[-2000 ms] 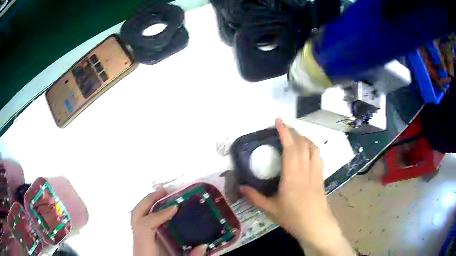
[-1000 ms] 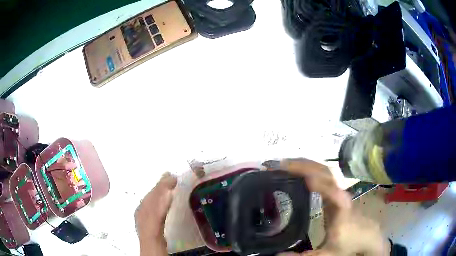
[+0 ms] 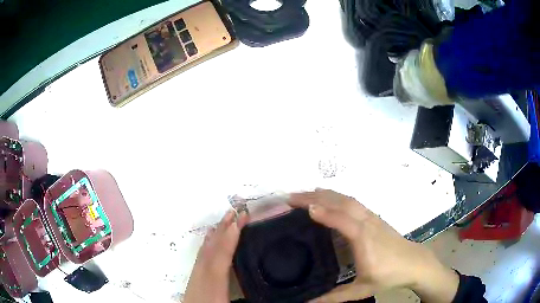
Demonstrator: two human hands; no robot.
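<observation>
A black cover (image 3: 286,260) with a round recessed centre lies over the pink housing (image 3: 269,208), near the bottom middle. Only a strip of the housing's pink wall shows at the far side. My left hand (image 3: 218,254) holds the left side. My right hand (image 3: 361,239) holds the right side, its fingers over the far edge and corner. The inside of the housing is hidden by the cover. The blue electric screwdriver (image 3: 462,65) hangs at the upper right, held by neither hand.
Open pink housings (image 3: 118,213) with green boards stand at left, a flat black part (image 3: 86,278) beside them. A lit smartphone (image 3: 167,50) lies at the upper left. Black cover rings (image 3: 272,26) lie at the top. The screw feeder (image 3: 453,139) and a red object (image 3: 497,219) are at right.
The black cover has moved from my right hand beside the open housing onto it. Both hands now clasp the pair. The screwdriver has swung up after hanging lower, close to my right hand.
</observation>
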